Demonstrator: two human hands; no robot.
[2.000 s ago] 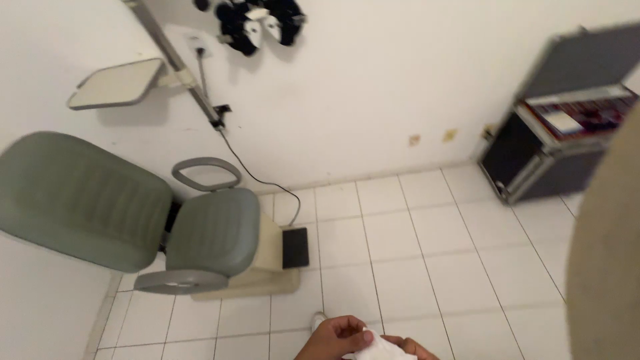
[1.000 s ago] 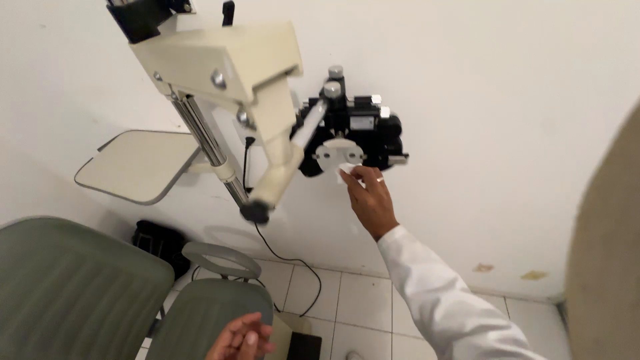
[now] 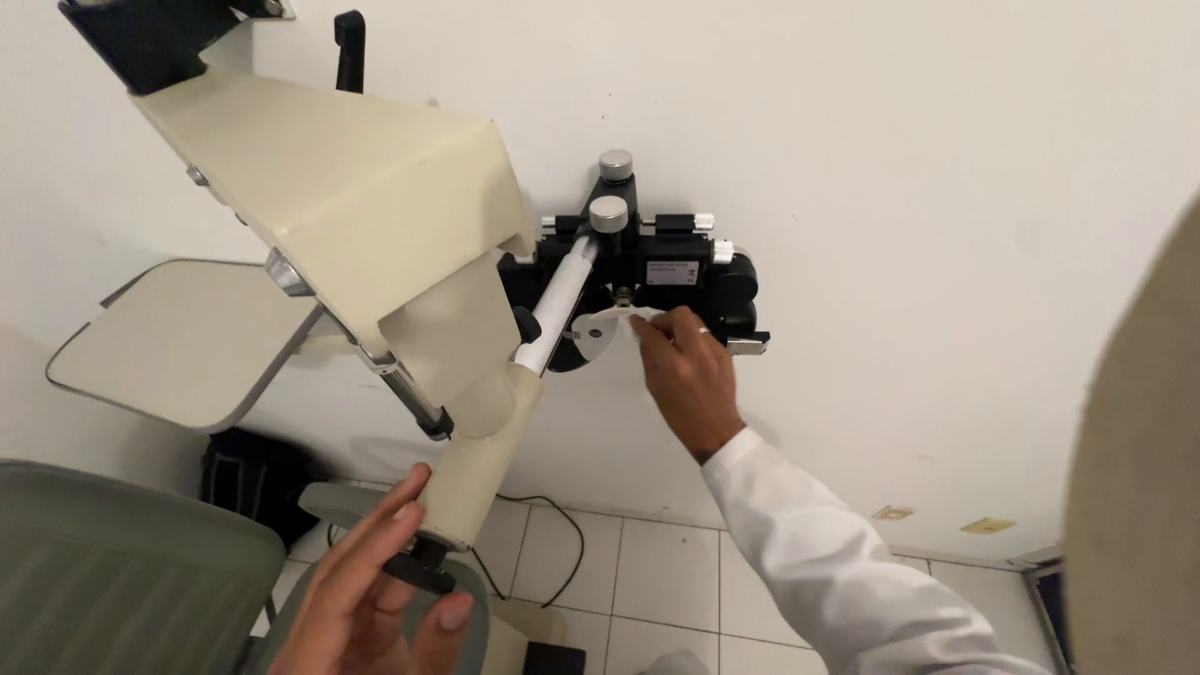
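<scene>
A black phoropter (image 3: 670,272) with silver knobs hangs from a cream support arm (image 3: 478,450) in front of the wall. My right hand (image 3: 689,375), in a white sleeve, pinches a white tissue or cloth (image 3: 628,314) against the phoropter's white face shields (image 3: 592,337). At the lower left, my left hand (image 3: 375,581) has its fingers spread beside the lower end of the support arm and its black knob (image 3: 420,570). Whether the fingers touch the arm cannot be told. The right hand's fingertips are partly hidden by the cloth.
A cream instrument housing (image 3: 347,187) fills the upper left. Below it are a tray (image 3: 178,347), a green examination chair (image 3: 122,562) and a black bag (image 3: 253,478). A cable (image 3: 579,544) lies near the tiled floor's edge. A blurred beige surface (image 3: 1134,450) borders the right.
The view has moved nearer the phoropter. Two seconds ago both hands were together low in view around the white cloth; the right hand then reached the phoropter. The left hand has risen toward the support arm.
</scene>
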